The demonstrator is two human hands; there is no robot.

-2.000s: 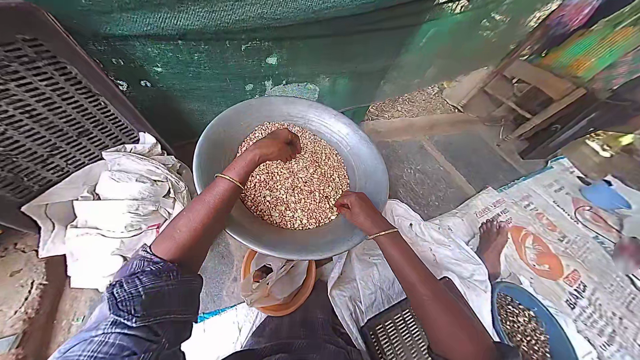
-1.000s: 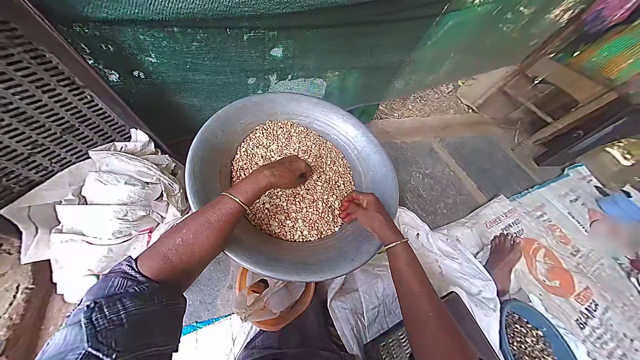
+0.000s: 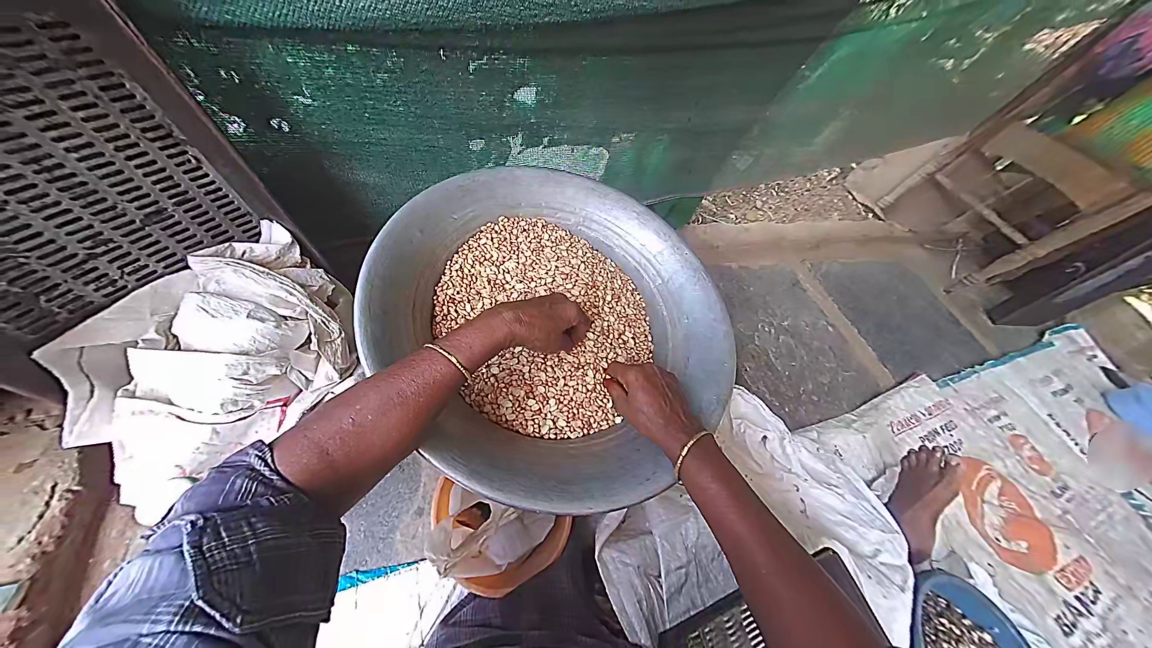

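A wide, round metal basin holds a heap of small tan and reddish seeds or nuts. My left hand lies over the middle of the heap with its fingers curled down; whether anything is between them is hidden. Just right of it, my right hand touches the heap's lower right side, thumb and fingertips bent toward the pieces. The hands are apart, and a thin bangle circles each wrist. Below the basin's near rim sits an orange tub with a translucent plastic bag in it.
White sacks are piled at left beside a dark slatted plastic crate. Green netting hangs behind. At lower right are a blue tub of dark pieces, a bare foot and a printed sack sheet. Stone slabs lie right.
My left hand has moved right and down across the heap, nearer my right hand. My right hand's fingers, raised a second ago, now point down at the pieces.
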